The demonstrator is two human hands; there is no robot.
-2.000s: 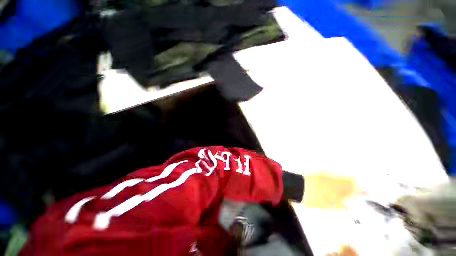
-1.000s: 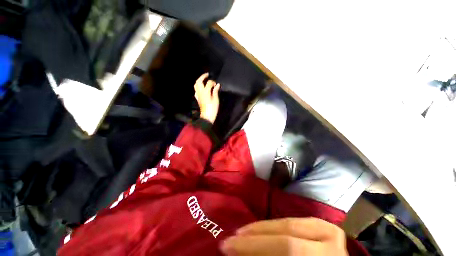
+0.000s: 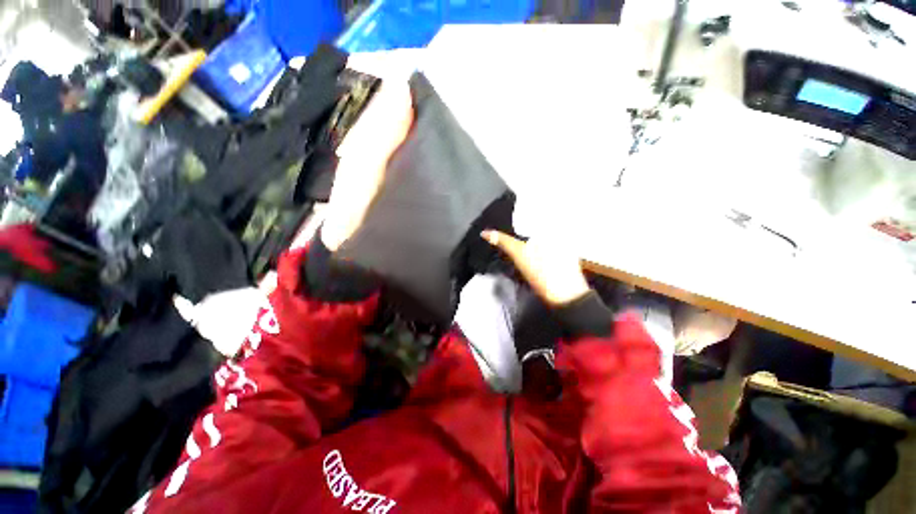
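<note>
A black fabric panel [image 3: 432,191] is spread between my hands above my lap and the table's left corner. My left hand [image 3: 370,166] lies along the panel's left side and holds it; its fingertips are washed out by glare. My right hand [image 3: 537,263] is at the panel's lower right edge, thumb and finger side against the dark cloth; its fingers are partly hidden, so its grip is unclear. A camouflage piece [image 3: 400,346] hangs below the panel near my left sleeve.
The white sewing table [image 3: 562,131] has a wood-coloured edge. The sewing machine [image 3: 854,85] with a lit screen stands at right. Thread snips [image 3: 760,229] lie on the table. Piled black and camouflage pieces [image 3: 201,241] are at left. Blue bins [image 3: 246,62] stand behind. An open box [image 3: 819,402] is below right.
The view has swung toward the machine and the left pile. My left hand has come up from under the table edge, and both hands are now at the black panel.
</note>
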